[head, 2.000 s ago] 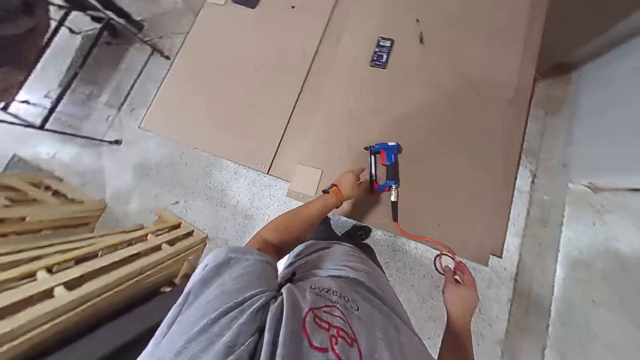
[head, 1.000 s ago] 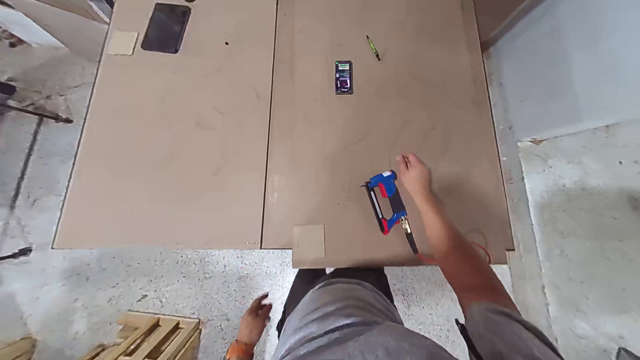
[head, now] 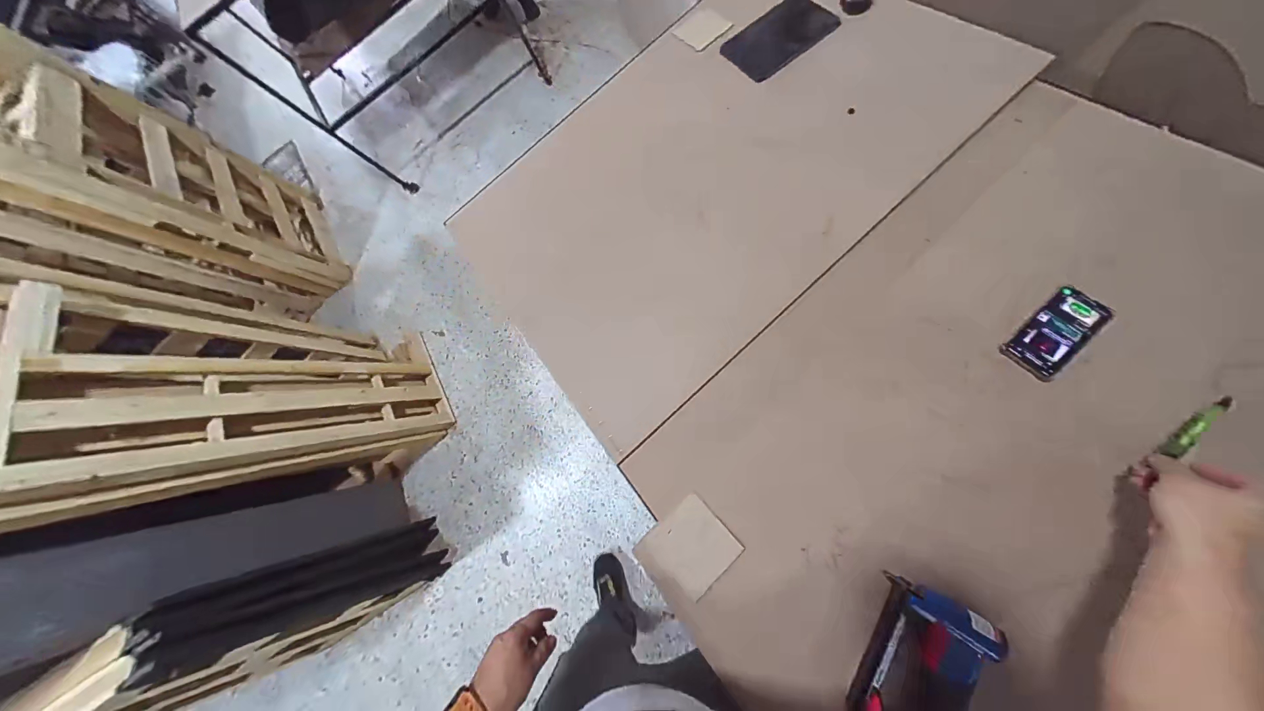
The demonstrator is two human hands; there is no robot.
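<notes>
My right hand (head: pixel 1200 499) is at the right, over the brown board table, its fingers at the near end of a green pen (head: pixel 1195 427); blur hides whether they grip it. My left hand (head: pixel 515 660) hangs empty over the floor beside my leg, fingers apart. A blue, red and black pneumatic stapler (head: pixel 953 627) lies near the table's front edge, cut off by the frame's bottom. A phone with a lit screen (head: pixel 1057 333) lies on the board, left of and beyond the pen. A small square tan piece (head: pixel 689 546) rests at the near edge.
At the far end of the table lie a dark tablet (head: pixel 780 38) and another tan square (head: pixel 702 29). Stacked wooden frames (head: pixel 227 405) stand on the floor at the left, with dark panels (head: pixel 286 583) below them. A black metal stand (head: pixel 331 128) is behind.
My right hand has gone from beside the stapler to the pen. Earlier it held the orange hose, while my left hand was beside the stapler. The view has turned left.
</notes>
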